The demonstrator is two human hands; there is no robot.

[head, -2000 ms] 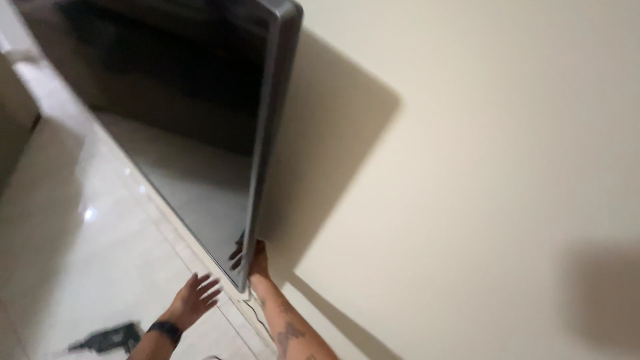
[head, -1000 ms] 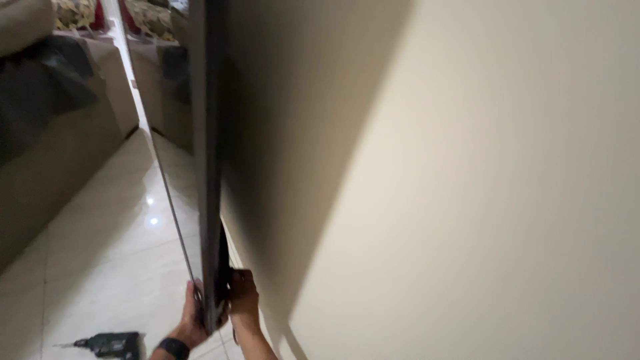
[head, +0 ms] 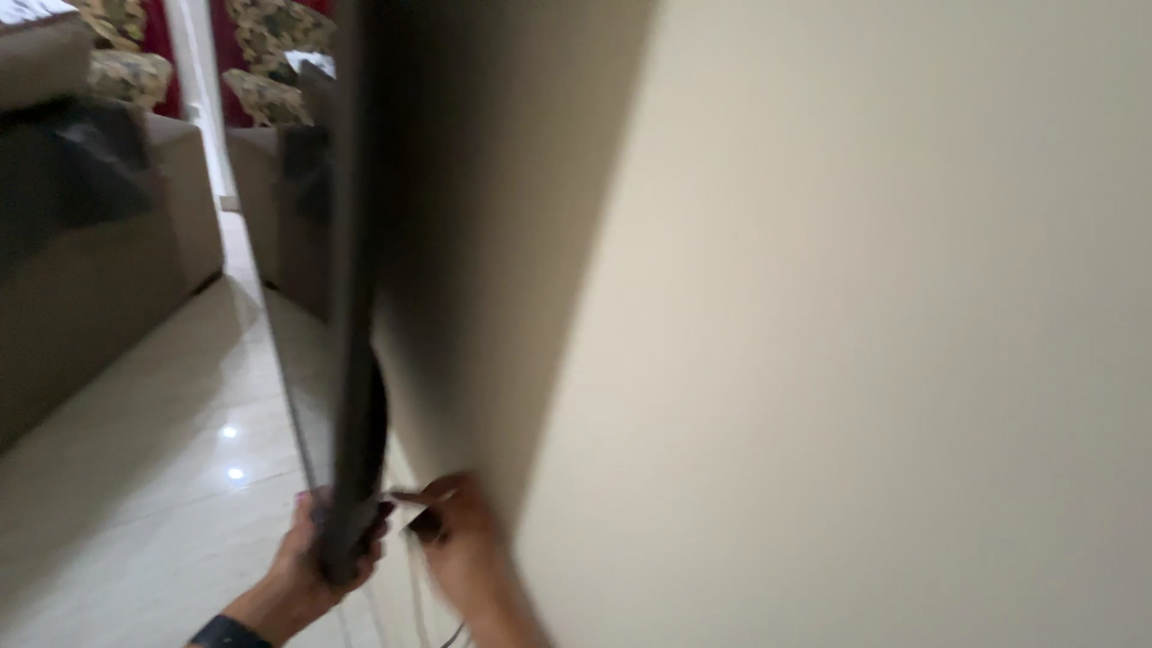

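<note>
A large flat-screen television (head: 349,270), seen almost edge-on, stands out from the wall with its glossy screen to the left. My left hand (head: 315,562), with a dark band on the wrist, grips its lower corner, thumb on the screen side and fingers behind. Just right of that corner, near the wall, my right hand (head: 463,531) is closed on a small dark object (head: 427,525), blurred, perhaps a plug or connector. A thin cable (head: 417,589) hangs down beneath this hand.
The cream wall (head: 810,315) fills the right side and bears the television's shadow. At the left a sofa (head: 99,261) with a dark cover stands on the glossy tiled floor (head: 171,504). Patterned cushions (head: 130,76) and red fabric (head: 158,54) show beyond it.
My left hand, free of the television two seconds ago, now grips its corner. My right hand has moved off the corner toward the wall. The view has swung, and the drill on the floor is out of sight.
</note>
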